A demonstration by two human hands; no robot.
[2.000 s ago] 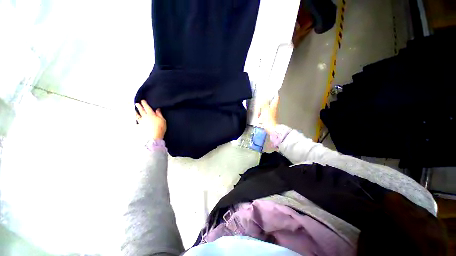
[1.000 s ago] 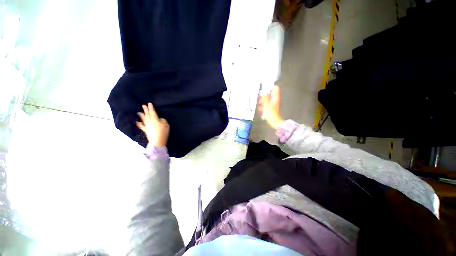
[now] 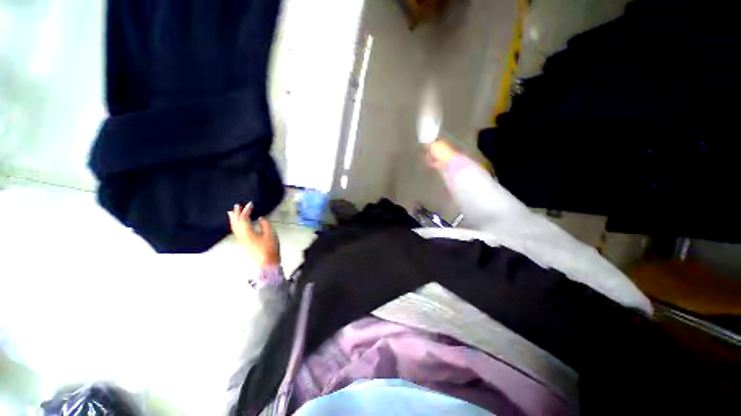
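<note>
A dark navy coat point(image 3: 187, 138) lies on the pale table point(image 3: 313, 97) at the left, its near end folded over in layers. My left hand point(image 3: 258, 237) is open with fingers apart at the coat's lower right edge; whether it touches the cloth is unclear. My right hand point(image 3: 439, 152) is out over the floor, right of the table, blurred. It holds the pale lint brush point(image 3: 429, 122), which is smeared by motion and seen narrow, pointing away from me.
A large mass of dark garments point(image 3: 601, 138) fills the right side. Yellow-black tape point(image 3: 509, 69) runs along the grey floor. A blue patch point(image 3: 311, 208) shows at the near table edge. A dark bundle under glossy plastic point(image 3: 91, 400) is at bottom left.
The view has shifted right, so the coat appears further left. My left hand has come off the middle of the folded part to its edge. My right hand and brush have moved away from the table.
</note>
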